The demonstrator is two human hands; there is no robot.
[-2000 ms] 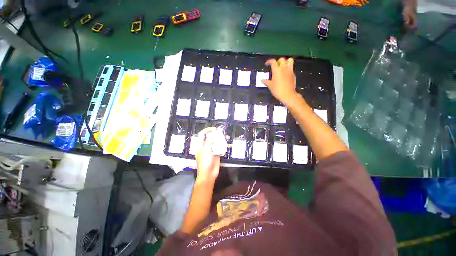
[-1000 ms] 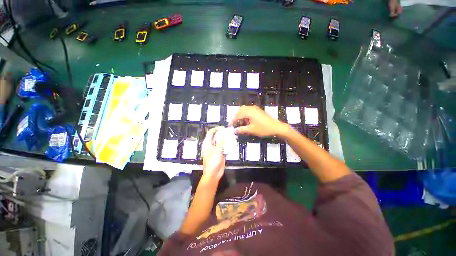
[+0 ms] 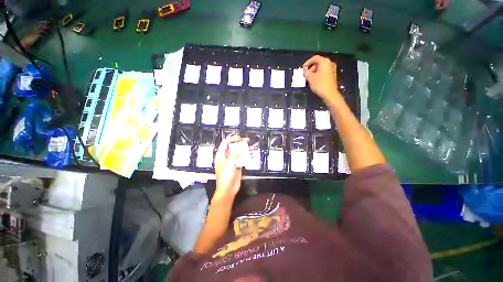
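A black tray lies on a white liner sheet with rows of dark parts, most bearing a white rectangular piece. My right hand is at the top row, its fingertips at the right edge of a white piece; whether they still grip it is unclear. The pocket beyond is partly hidden by my hand. My left hand is over the bottom row, holding a stack of white pieces. My right forearm hides part of the tray's right side.
Yellow sticker sheets and a light-blue die-cut sheet lie left, with blue bags beyond. A clear blister tray lies right. Small phones and yellow-edged frames lie on the far bench. Another person's hand shows at the top right.
My right hand has moved from beside my left hand out to the top row, where a sixth white piece now lies. My left hand stays near the bottom row with the stack.
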